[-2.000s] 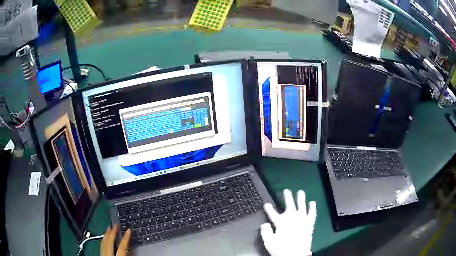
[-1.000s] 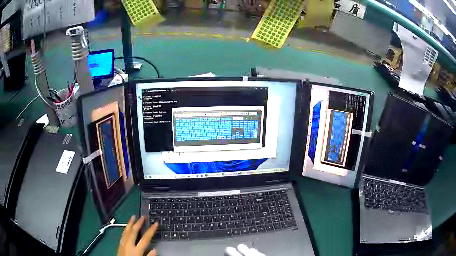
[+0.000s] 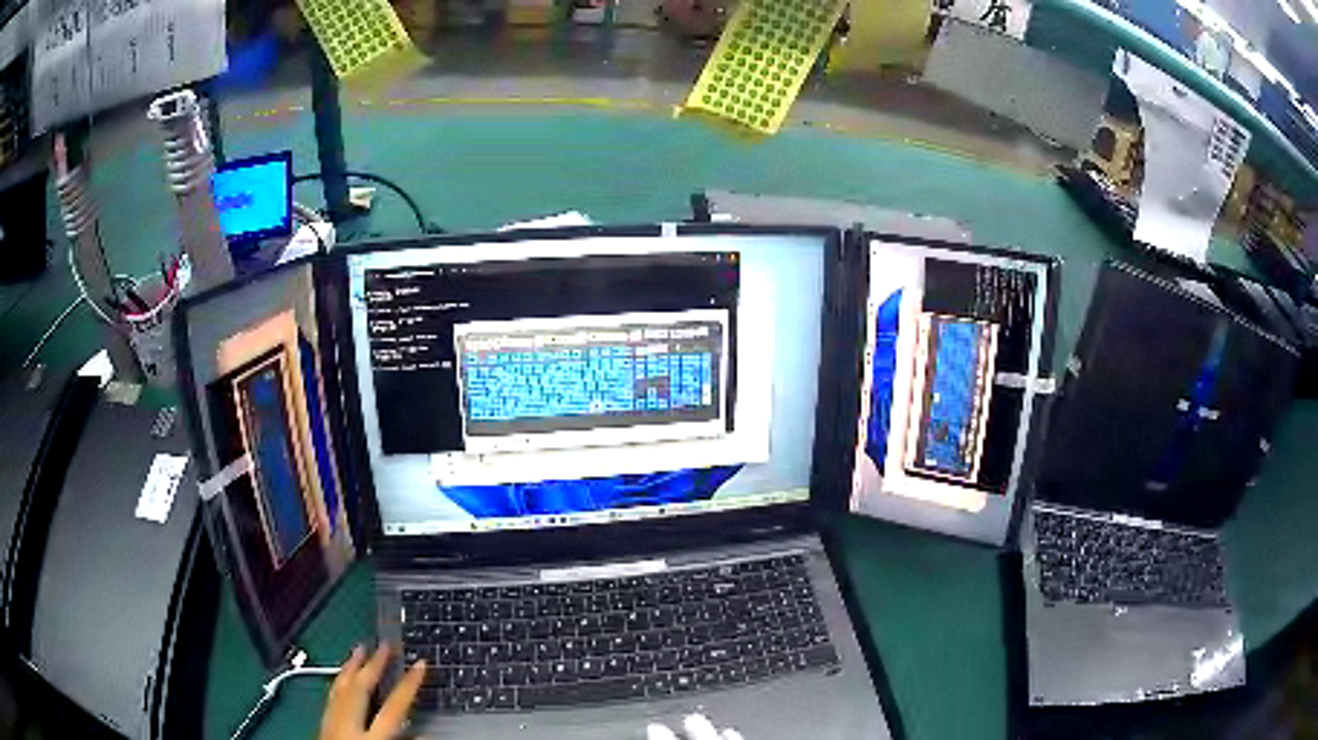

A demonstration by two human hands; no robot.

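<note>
A triple-screen laptop stands open in front of me, with a side screen on each side of the centre screen. The centre screen shows a black command window and an on-screen keyboard with mostly blue keys. My bare left hand is at the left end of the black keyboard, fingers apart on or just over the keys, holding nothing. My white-gloved right hand is low over the touchpad area; only its fingertips show, the rest is cut off by the lower edge. A white cable is at the base's left.
A second laptop with folded side screens stands at the right. Closed dark laptops lie at the left. A small blue screen, a ribbed conduit and pens are at the back left. Yellow perforated cards hang overhead.
My right hand has moved from beside the keyboard's right end to low over the touchpad area. My left hand stays at the keyboard's left end. The camera view has shifted.
</note>
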